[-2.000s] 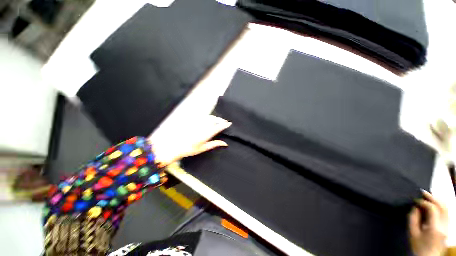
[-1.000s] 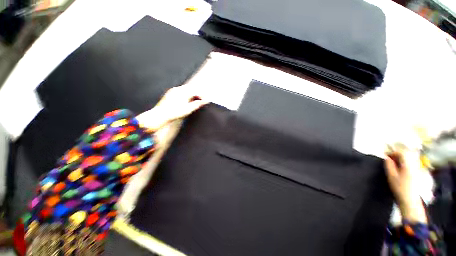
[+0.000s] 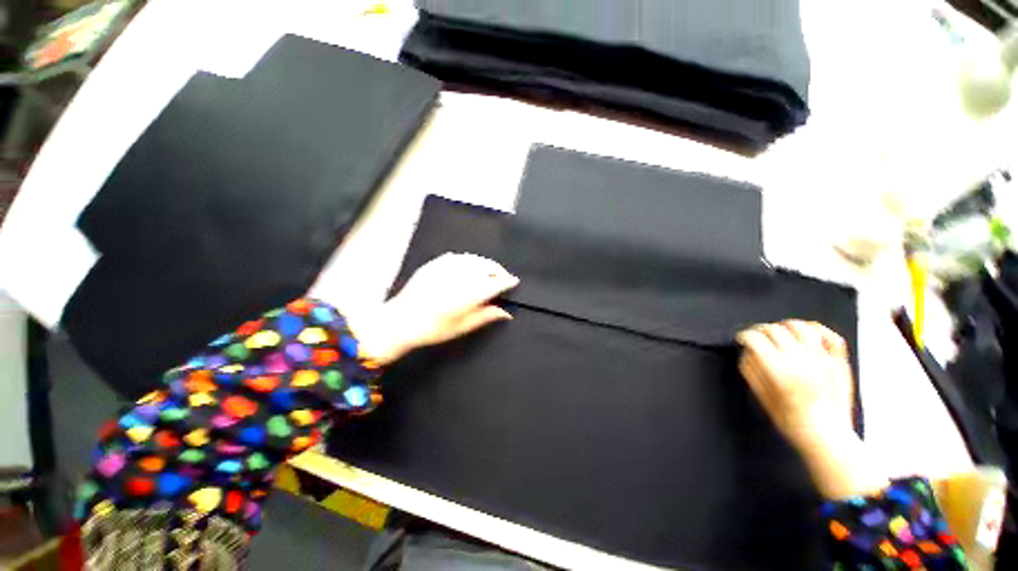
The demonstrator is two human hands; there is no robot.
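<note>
A black cut panel point(image 3: 592, 435) lies flat in front of me, with a thin raised line or slit running across its middle. A narrower stepped part of a black panel point(image 3: 642, 212) shows beyond its far edge. My left hand point(image 3: 452, 301) lies on the panel at the left end of the line, palm down, fingers slightly apart. My right hand point(image 3: 798, 374) rests on the panel at the right end of the line, fingers bent down on it. Neither hand visibly grips anything.
A thick black stack point(image 3: 614, 56) lies at the far side. More stepped black panels point(image 3: 257, 167) lie at the left. The pale board's near edge point(image 3: 447, 507) shows. At the right are a yellow-handled tool point(image 3: 918, 296) and a black heap point(image 3: 988, 379).
The upper panel's far edge, held at its corners one second ago, now lies flat. My left hand has moved from its corner onto the panel; my right hand has moved left and inward.
</note>
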